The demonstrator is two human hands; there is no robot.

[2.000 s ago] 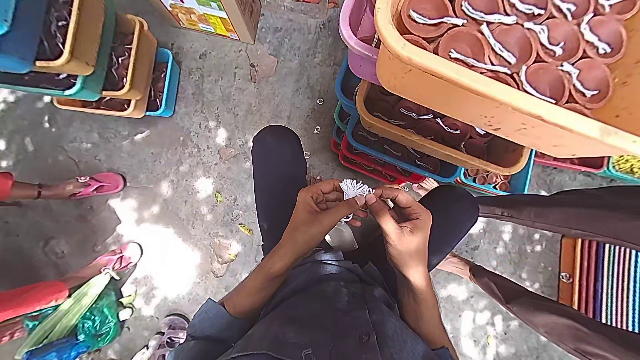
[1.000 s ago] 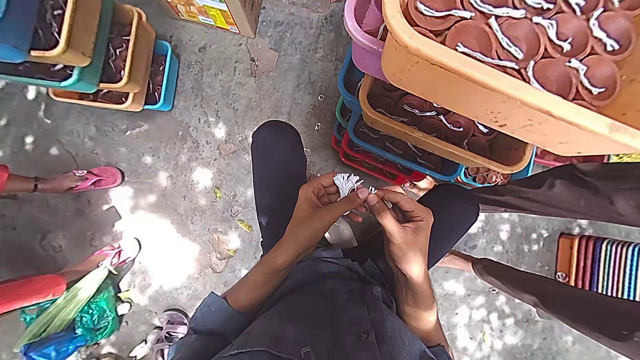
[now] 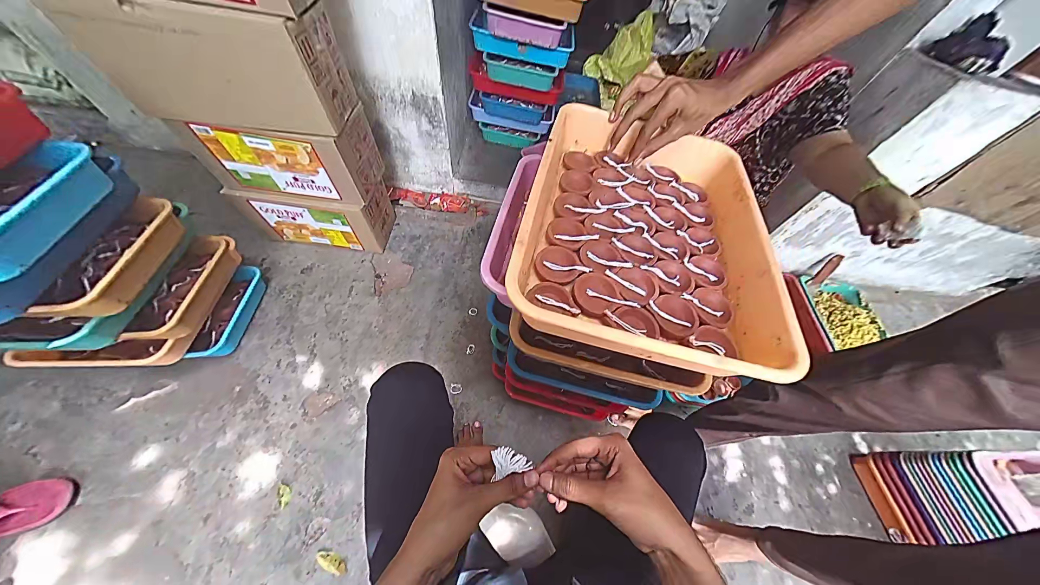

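Note:
Between my knees, my left hand (image 3: 479,496) grips a small bundle of white cotton wicks (image 3: 510,461), whose loose ends fan out above the fingers. My right hand (image 3: 593,479) meets it fingertip to fingertip; what lies between its pinched fingers is too small to tell. Ahead and to the right, an orange plastic tray (image 3: 650,361) holds rows of small clay lamps (image 3: 597,291), each with a white wick laid across it. Another person's hand (image 3: 670,110) reaches to the tray's far edge. A rounded whitish object (image 3: 516,532) shows below my hands.
Stacked plastic trays (image 3: 215,313) stand at the left, with cardboard boxes (image 3: 280,162) behind. More trays (image 3: 520,69) rise by the wall. Another person's leg (image 3: 877,374) crosses the right side, near a striped mat (image 3: 934,496). A pink sandal (image 3: 36,505) lies left.
The view has tilted up, bringing the boxes, the wall and another person's hand at the tray into sight. My hands remain together at the wick bundle.

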